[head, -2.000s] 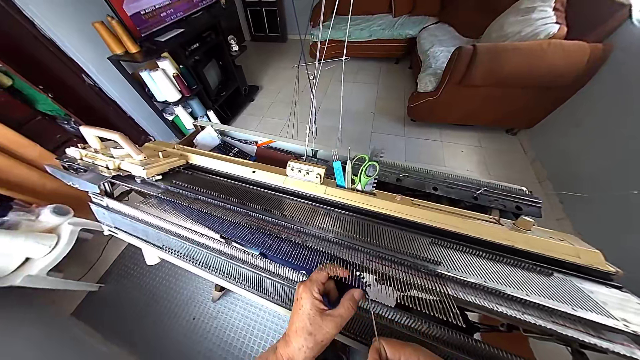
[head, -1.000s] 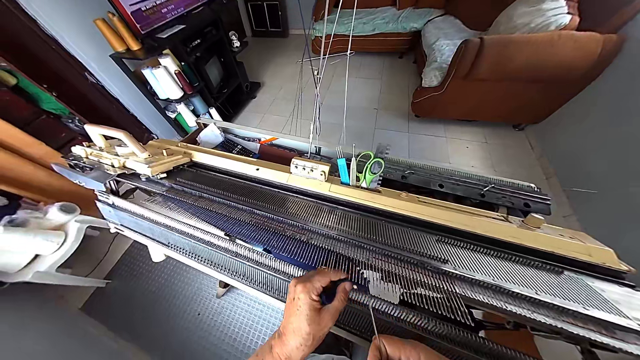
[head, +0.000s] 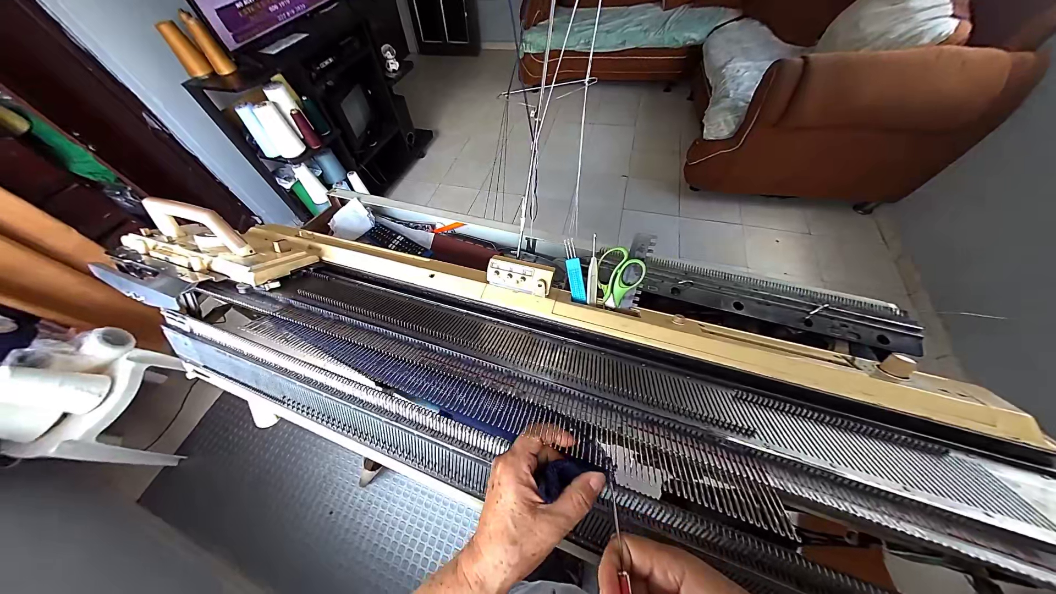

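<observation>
Across the view runs a double-bed knitting machine [head: 462, 297] with rows of metal needles. Dark blue knitted fabric [head: 487, 421] lies along the gap between the beds. My left hand [head: 528, 495] pinches a bunched part of this fabric between thumb and fingers, over the front bed. At the lower edge, my right hand [head: 660, 569] grips a thin metal tool with a red handle [head: 624, 580]; its shaft points up to the fabric's edge beside my left thumb. The exact shape of the tool's tip cannot be made out. A pale comb-like piece [head: 635, 469] lies just right of the fabric.
The carriage with its handle [head: 198, 235] sits at the left end. Green-handled scissors [head: 620, 279] and a blue transfer tool [head: 575, 276] stand in the rear rail. Yarn strands [head: 540, 124] hang behind. A white plastic chair [head: 107, 404] with yarn cones stands at left.
</observation>
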